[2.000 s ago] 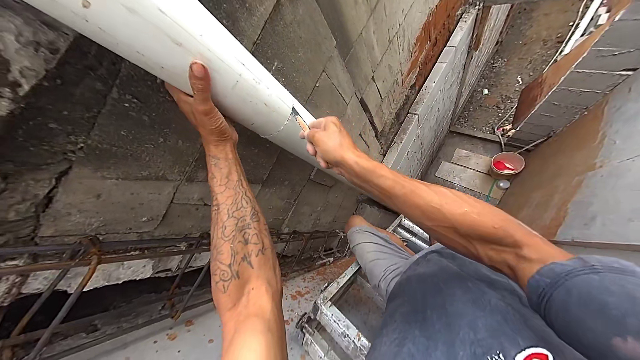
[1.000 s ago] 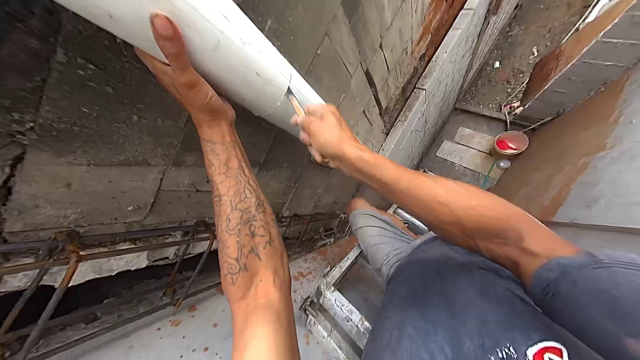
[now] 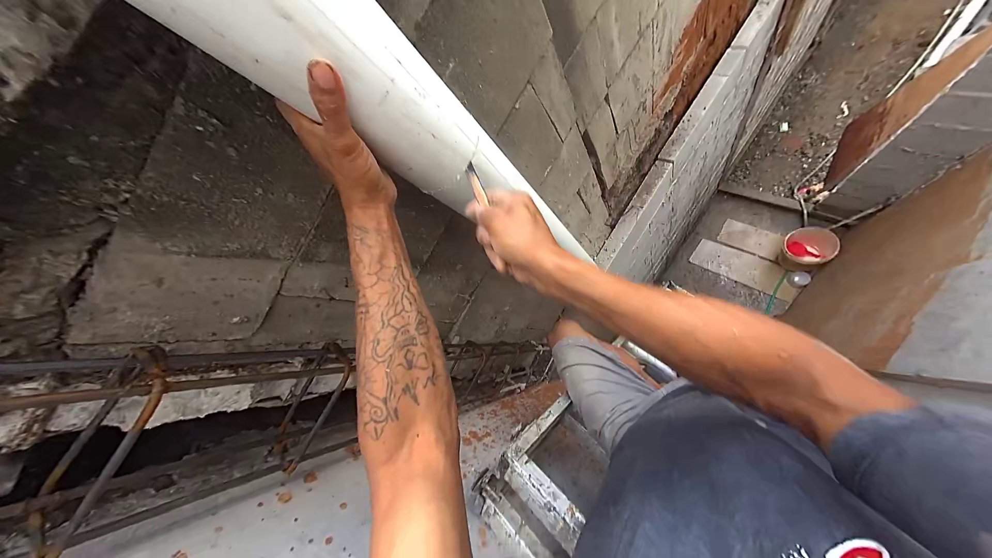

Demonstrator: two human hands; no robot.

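Observation:
A long white plastic pipe [image 3: 372, 85] runs slantwise along the block wall, from the upper left down to the right. My left hand [image 3: 341, 143] supports it from its lower side, thumb up on the near face, palm and fingers partly hidden behind. In my right hand [image 3: 515, 232] is a small tool with a pale handle [image 3: 480, 188] and a thin dark metal end, which touches the pipe's face beside a fine dark line. The hand is blurred, and the tool's exact kind cannot be told.
Rusty rebar [image 3: 256, 380] runs along the wall's foot at the left. A paint-spattered ladder [image 3: 542, 480] stands beside my leg. Down at the right are a bucket [image 3: 811, 246] with something red in it, pale boards [image 3: 736, 267] and a low block wall [image 3: 666, 186].
The tool's end stays on the same part of the pipe while my right hand shifts slightly about it. My left hand keeps its hold under the pipe.

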